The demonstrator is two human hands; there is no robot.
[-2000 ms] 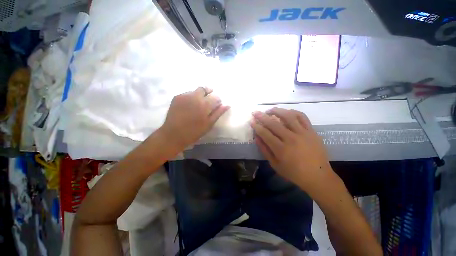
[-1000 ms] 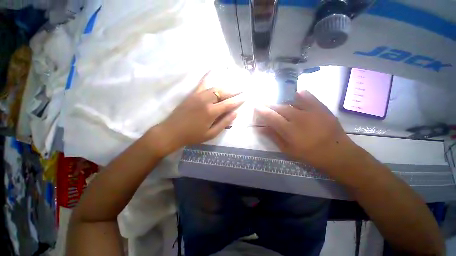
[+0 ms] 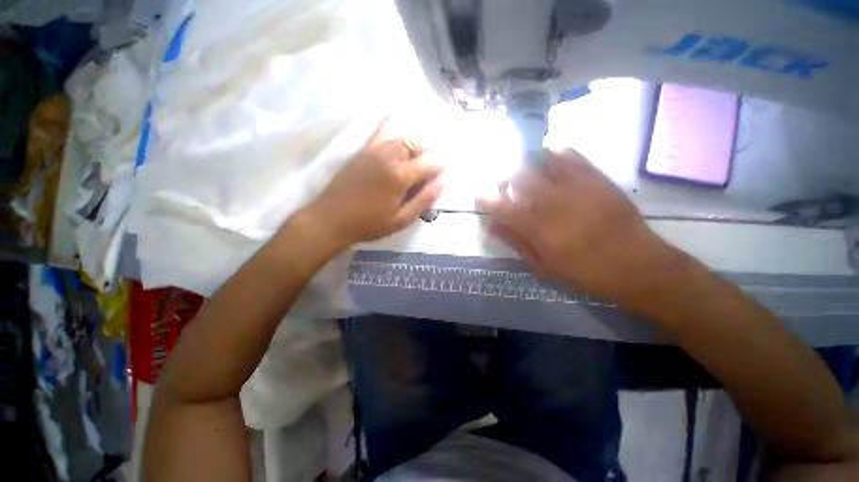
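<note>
The white fabric piece (image 3: 254, 141) lies on the machine table and runs into bright glare under the sewing machine head (image 3: 603, 56). My left hand (image 3: 381, 188) rests on the fabric left of the needle area, with its fingers towards the glare. My right hand (image 3: 565, 207) is just right of it, below the presser area, fingertips bent down at the glare. The glare hides the needle, the fabric edge and whether either hand pinches it. A small dark part (image 3: 429, 215) shows at the bed edge between the hands.
A lit smartphone (image 3: 692, 134) lies behind the bed. Dark-handled tools (image 3: 818, 209) lie at the far right. A printed ruler (image 3: 452, 277) runs along the grey front edge. A red basket (image 3: 160, 329) and cream cloth (image 3: 297, 377) are at lower left. White scraps (image 3: 104, 169) are at far left.
Since two seconds ago, both hands have moved closer to the needle area. The view has shifted nearer to the machine head. In the last second the hands stay nearly in place.
</note>
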